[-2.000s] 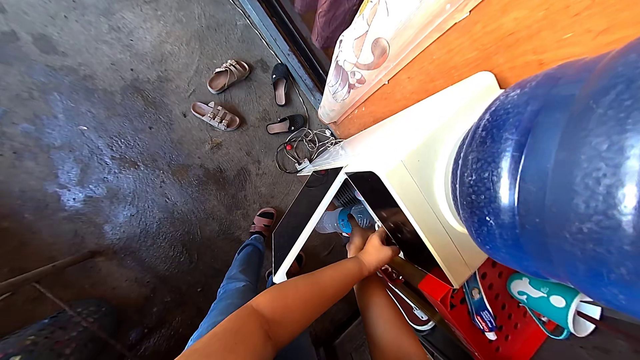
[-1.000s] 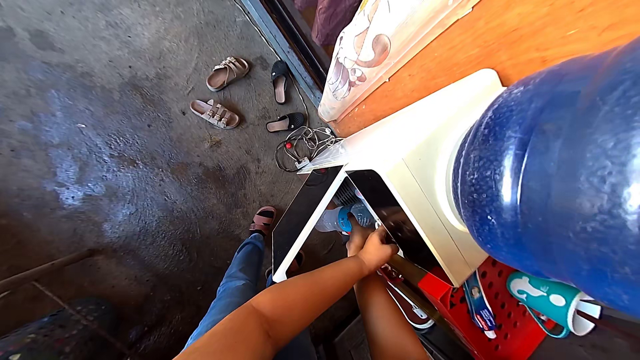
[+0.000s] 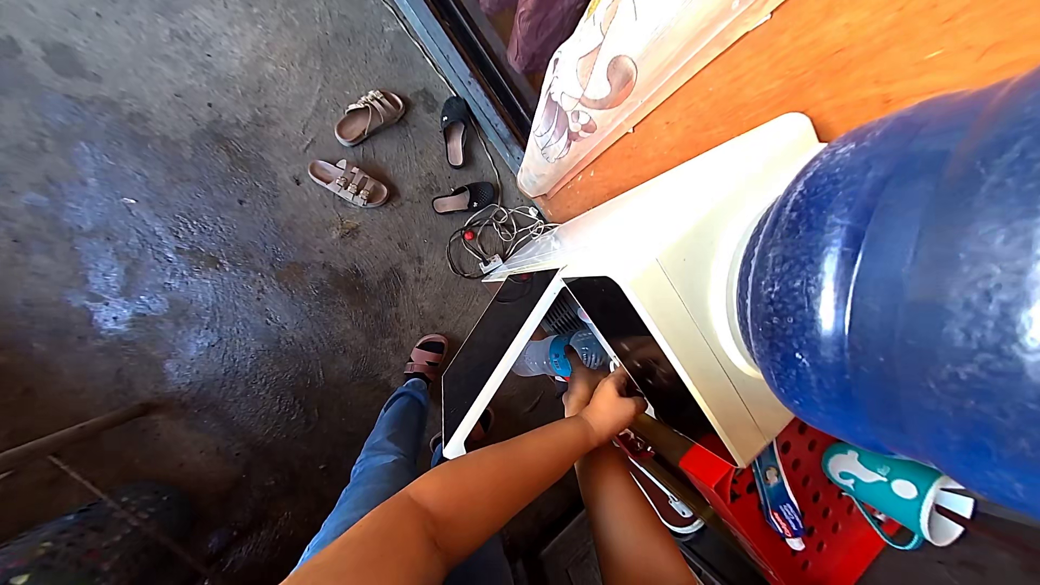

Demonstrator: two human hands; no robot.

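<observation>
A white water dispenser (image 3: 691, 284) with a dark front panel carries a large blue water jug (image 3: 902, 284). Its lower door (image 3: 500, 349) hangs open. A clear plastic bottle with a blue label (image 3: 561, 354) lies sideways in the view beside the front panel. My right hand (image 3: 582, 380) is around the bottle's side near the label. Crossing over my right arm, my left hand (image 3: 613, 406) has curled fingers against the dispenser's front edge; what they touch is hidden.
Sandals (image 3: 351, 183) and black slippers (image 3: 467, 197) lie on the concrete floor near coiled cables (image 3: 496, 236). A red perforated basket (image 3: 812, 479) holds a toothpaste tube (image 3: 777, 496) and a teal cup (image 3: 881, 483). A wooden tabletop (image 3: 780, 73) adjoins the dispenser.
</observation>
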